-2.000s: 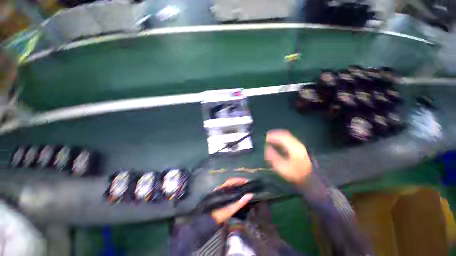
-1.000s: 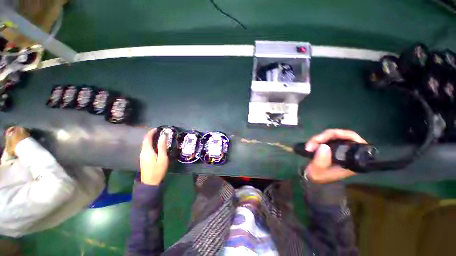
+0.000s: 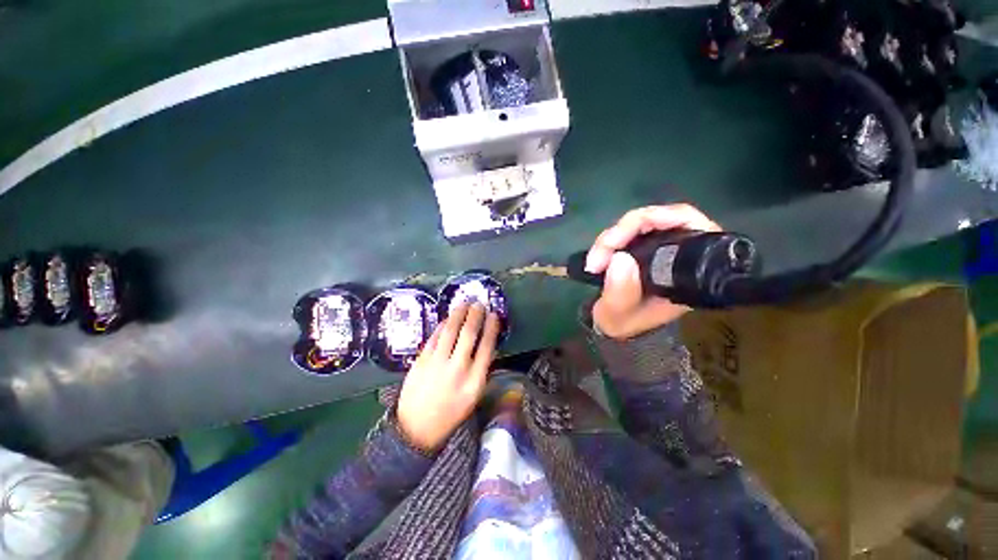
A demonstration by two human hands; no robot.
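Observation:
My right hand is closed around the black electric screwdriver, which lies roughly level with its tip to the left. My left hand lies with its fingertips on the rightmost of three round black housings; whether it grips the housing I cannot tell. The middle housing and the left housing stand beside it, each with a pale circuit board and coloured wires at the rim. The screw feeder, a pale grey box with a dark drum inside, stands behind them.
More black housings stand in a row at the left. A heap of housings lies at the right behind the thick cable. Whitish parts lie at the far right. A cardboard carton is below the bench. A person's white sleeve or cap shows lower left.
My left hand has moved from the leftmost of the three housings to the rightmost. My right hand still holds the screwdriver, now closer to the housings. The view has shifted and come nearer.

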